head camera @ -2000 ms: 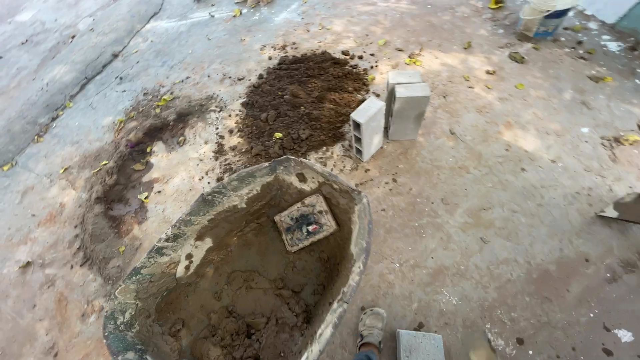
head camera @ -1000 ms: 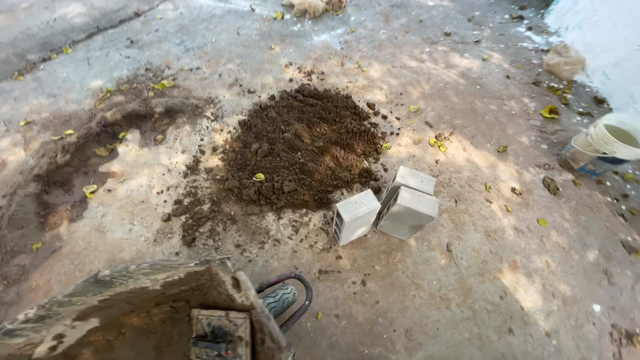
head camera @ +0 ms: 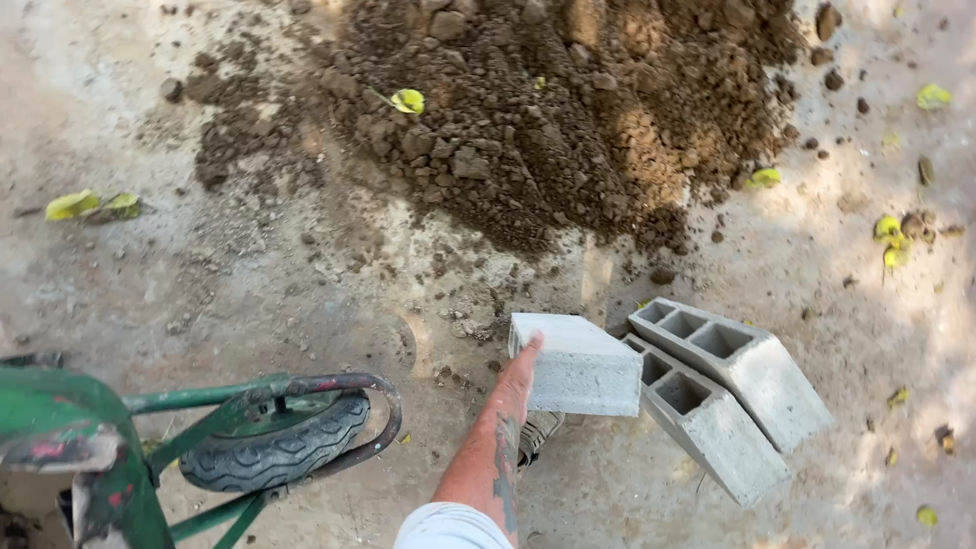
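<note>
My left hand (head camera: 526, 354) reaches up from the bottom centre and grips a grey hollow concrete block (head camera: 585, 381) at its left end, with the thumb on the upper face. The other fingers are hidden by the block. Just to the right, a second hollow block (head camera: 724, 446) and a third one (head camera: 778, 389) lean side by side, their open cells facing up and left. My right hand is not in view.
At lower left is a green metal wheelbarrow (head camera: 91, 412) with a black tyre (head camera: 274, 450) inside a curved front bar. A heap of brown soil (head camera: 518, 130) covers the upper middle. A shoe (head camera: 540, 435) shows below the held block. Yellow-green leaves lie about.
My left hand has come into view and taken hold of the leftmost block, which stood beside the other two. The view has moved much closer to the blocks and soil heap.
</note>
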